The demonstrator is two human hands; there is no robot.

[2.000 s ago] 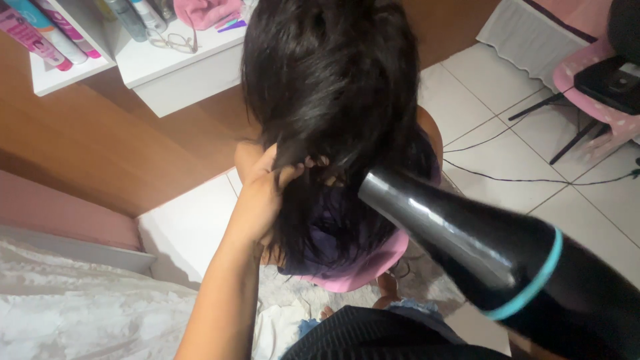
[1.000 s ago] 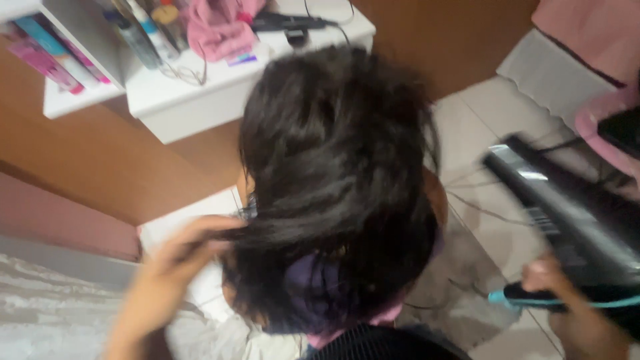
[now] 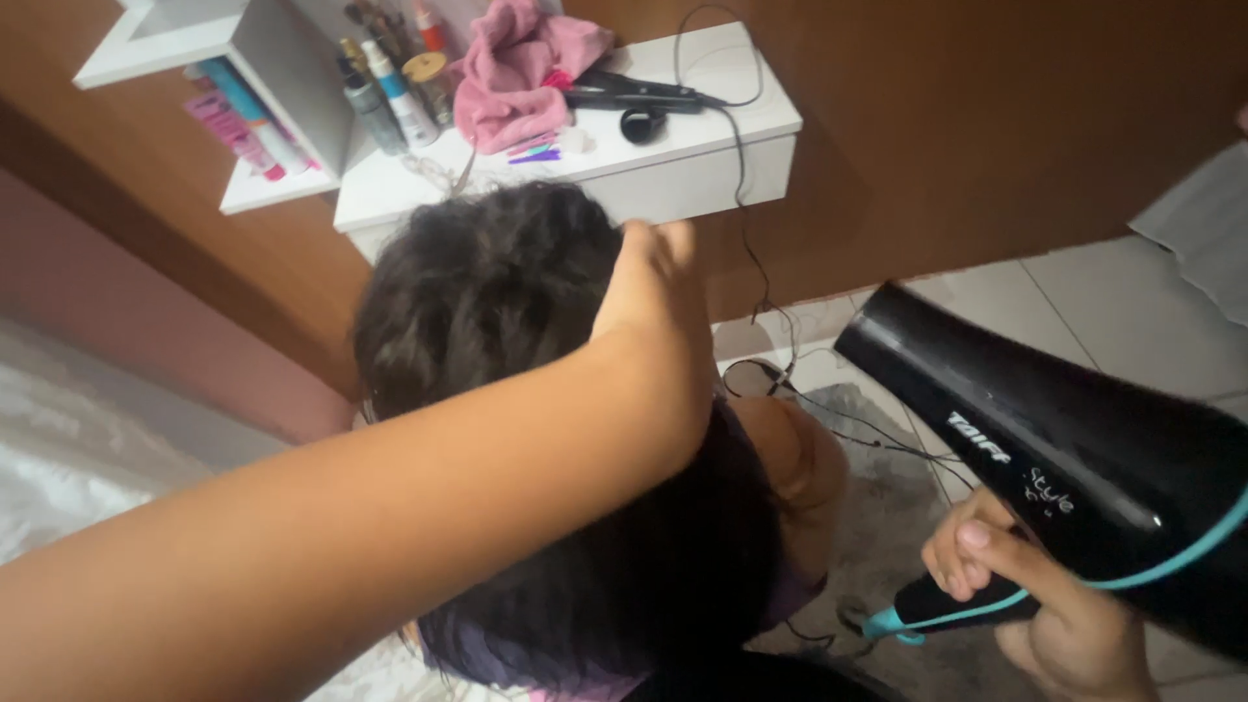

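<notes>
A seated person with dark hair [image 3: 487, 292] is below me, seen from above and behind. My left arm reaches across the head, and my left hand [image 3: 658, 292] rests at the right side of the hair; its fingertips are partly hidden, so whether they grip a lock is unclear. At the right, my right hand [image 3: 1043, 585] is wrapped around the handle of a black Taiff hair dryer [image 3: 1024, 429] with turquoise trim. The dryer's nozzle points up and left, apart from the head, above the person's shoulder [image 3: 795, 468].
Beyond the head, a white shelf [image 3: 682, 180] holds a pink towel [image 3: 507, 78], a black flat iron [image 3: 634, 95], hair clips [image 3: 534, 151] and several bottles [image 3: 400, 97]. Cords [image 3: 746, 224] hang to the tiled floor. A grey rug [image 3: 877, 507] lies beside the person.
My left hand has moved from the left side of the hair across to its right side. The dryer, near the hair two seconds ago, is now away from it at the right.
</notes>
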